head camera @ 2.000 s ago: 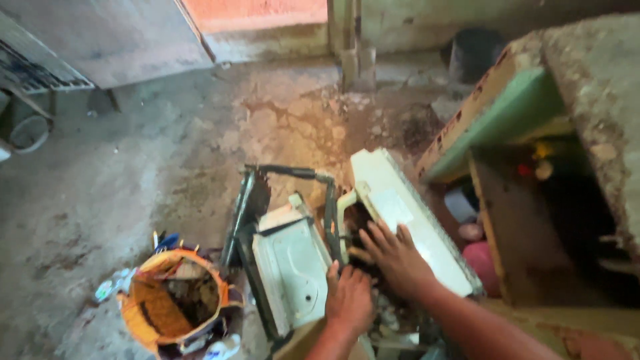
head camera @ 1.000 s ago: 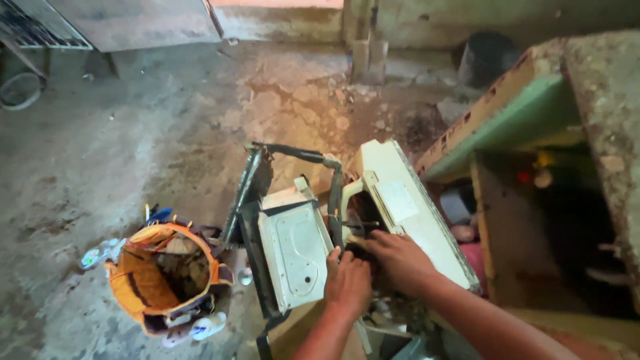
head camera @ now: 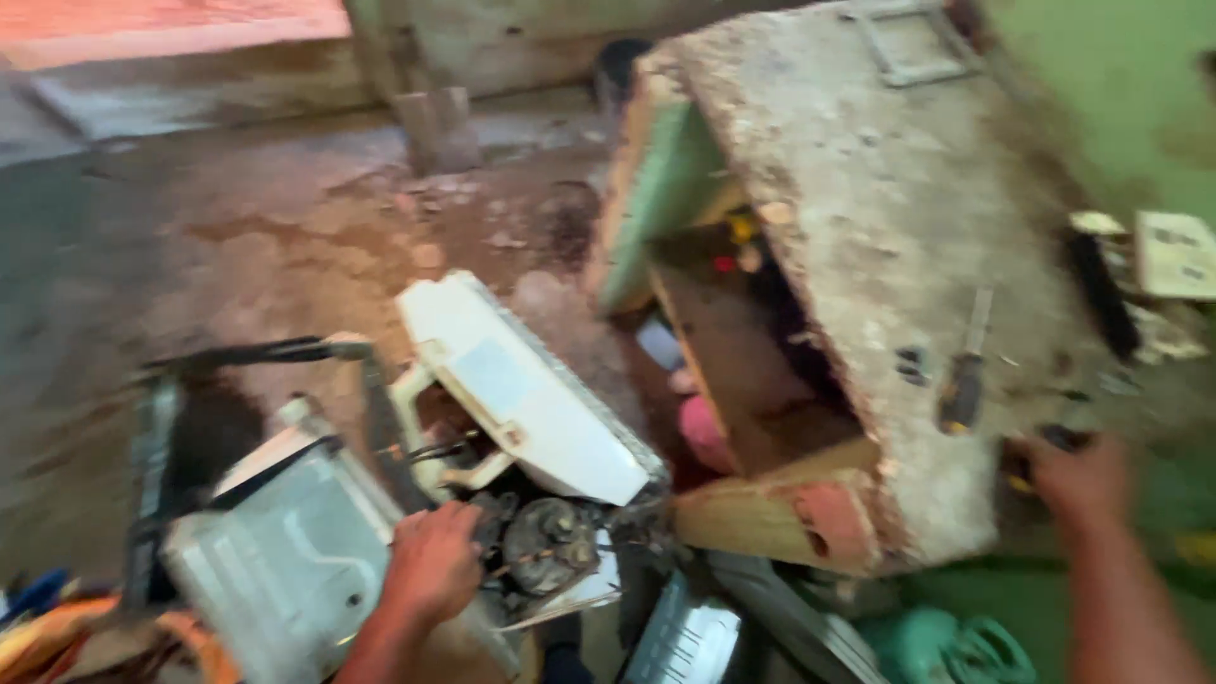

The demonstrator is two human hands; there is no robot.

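My left hand [head camera: 437, 560] rests with bent fingers at the edge of a pale metal panel [head camera: 285, 560], beside a dirty round motor-like part [head camera: 551, 541]. Whether it grips anything is unclear. Above it lies a white appliance housing [head camera: 522, 389] with a cream plastic bracket [head camera: 408, 399], next to a dark frame [head camera: 157, 475]. My right hand [head camera: 1078, 475] is over the near right end of the concrete slab, its fingers around a small dark tool [head camera: 1059, 437] with a yellow part, blurred. A screwdriver [head camera: 964, 380] lies to its left.
The concrete slab [head camera: 883, 190] has a rough broken edge and bears a grey frame [head camera: 912, 43], a black bar-shaped thing [head camera: 1102, 285] and a cream plate [head camera: 1176, 255]. Under it is a wooden compartment [head camera: 741, 351]. A green gas cylinder [head camera: 950, 646] and an orange bag [head camera: 57, 636] stand low.
My right hand has moved from the appliance parts to the slab at the right. My left hand stays among the parts. The view has swung right.
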